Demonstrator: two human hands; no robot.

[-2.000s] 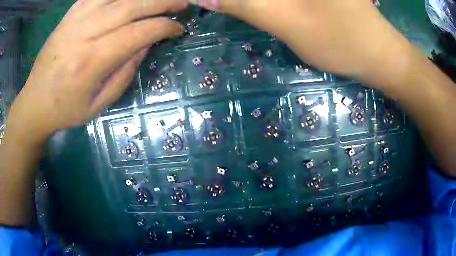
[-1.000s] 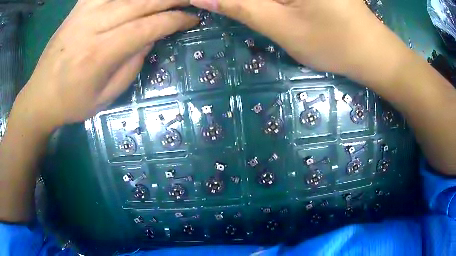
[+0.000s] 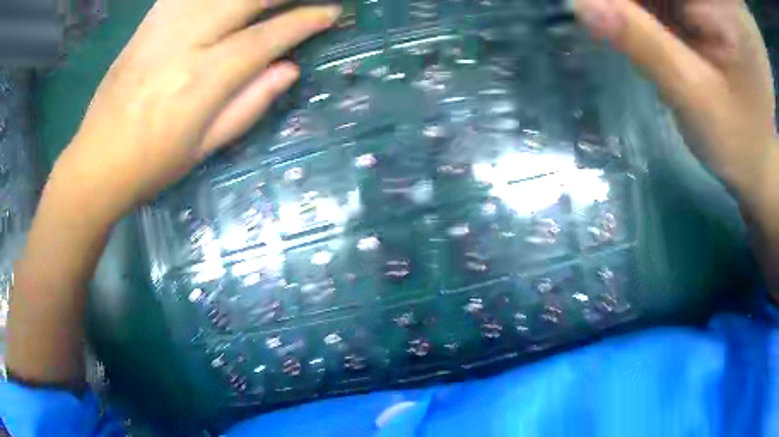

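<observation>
A clear blister tray (image 3: 408,205) fills the middle of the view, blurred and with strong glare. Small flex circuit assemblies (image 3: 397,269) with shiny dots lie in its pockets. My left hand (image 3: 171,102) lies over the tray's upper left, fingers apart, with fingertips partly cut off by the top edge. My right hand (image 3: 709,85) is at the upper right, beyond the tray's right side, fingers bent and cut off by the top edge. Whether either hand holds anything does not show.
A dark green mat (image 3: 64,85) shows at the upper left and on both sides of the tray. A greyish object (image 3: 30,34) is at the top left corner. Blue smock cloth (image 3: 598,384) runs along the bottom edge.
My right hand has moved right, away from my left hand, uncovering more of the tray's upper right. The tray looks shifted and blurred. The clear bag at the upper right has left view.
</observation>
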